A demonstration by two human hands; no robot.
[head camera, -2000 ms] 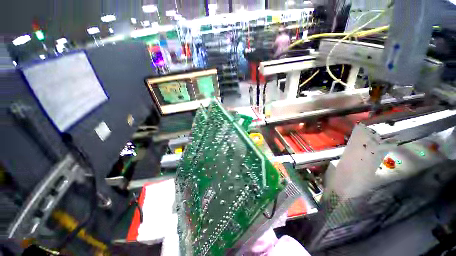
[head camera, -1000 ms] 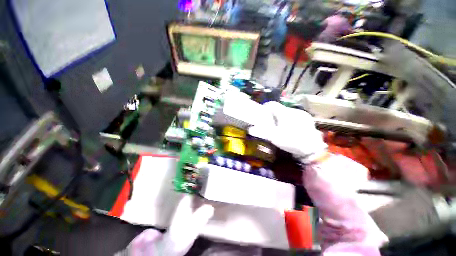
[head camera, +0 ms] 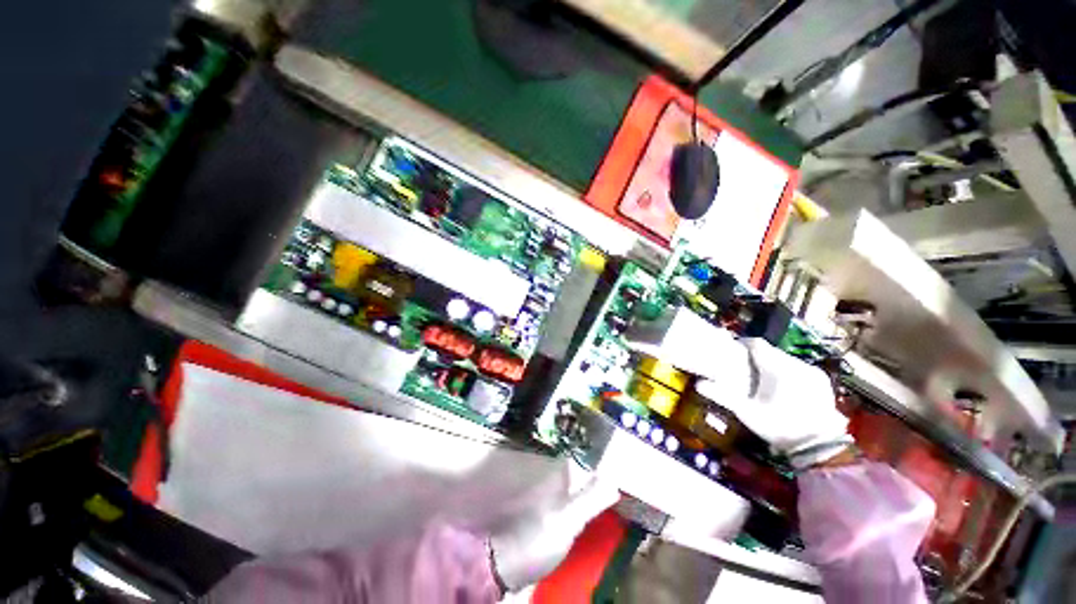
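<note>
A green power board point(head camera: 575, 389) lies component side up at centre right, over the conveyor rails. It has long pale heatsinks, a yellow-wrapped transformer point(head camera: 658, 387) and a row of round capacitors. My gloved right hand point(head camera: 767, 395) is shut on its far heatsink, covering part of it. My gloved left hand point(head camera: 549, 531) has its fingers at the near left corner, beside the near heatsink; its fingertips are partly hidden. A second power board point(head camera: 516, 230) lies component side up on the rails to the left, with copper-red chokes point(head camera: 472, 352).
A white sheet point(head camera: 319, 454) on a red mat point(head camera: 177, 407) lies at the near left. A black mouse point(head camera: 694, 179) sits on a red-bordered sheet beyond the boards. Another green board point(head camera: 142, 153) is at the far left. Conveyor rails point(head camera: 218, 334) run beneath the boards; machine frames stand at right.
The board was first upright with its solder side showing, then turned component side up. It is now lower and further right, beside the second board. My left hand has reached its near corner. The view has tilted down.
</note>
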